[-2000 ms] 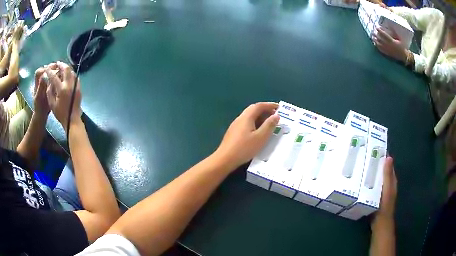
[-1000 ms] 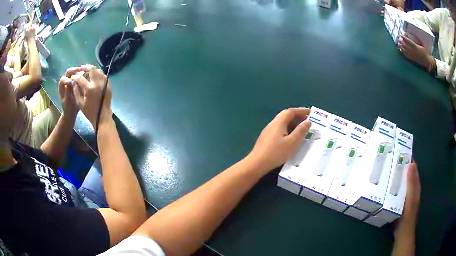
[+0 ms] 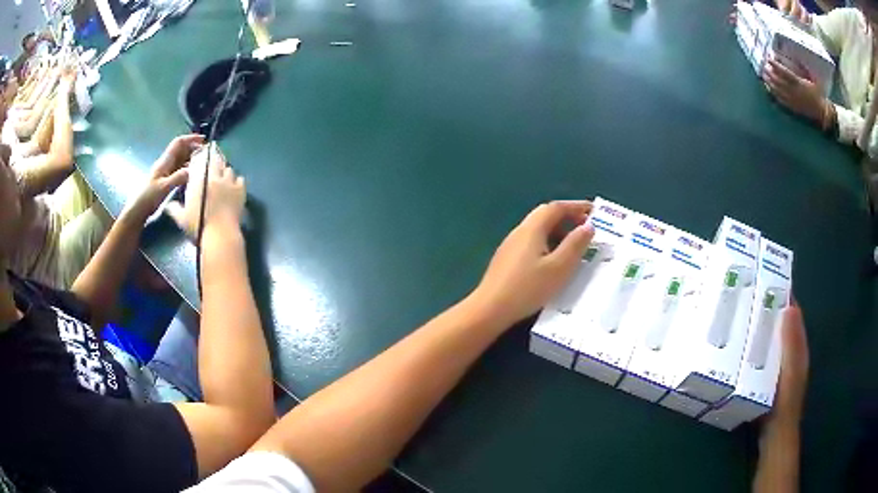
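A block of white retail boxes [image 3: 664, 308] lies on the dark green table in front of me, printed sides up, with pictures of white thermometers with green screens. Part of a lower layer shows along the near edge. The two boxes at the right are out of line with the others, and the second from the right stands a little proud. My left hand [image 3: 539, 260] grips the block's left side near its far corner. My right hand [image 3: 791, 371] lies against the right side, its fingers partly hidden behind the boxes.
The green table [image 3: 404, 135] spreads ahead. A black round object [image 3: 226, 94] with a thin cable lies at the far left. A person in a black shirt [image 3: 106, 385] sits close at my left. Another person's hand [image 3: 799, 91] holds white boxes [image 3: 761, 38] at the far right.
The view has swung left, so the block sits further right in the picture. Both my hands keep their hold. The neighbour's hands at the left have moved apart and nearer the black object.
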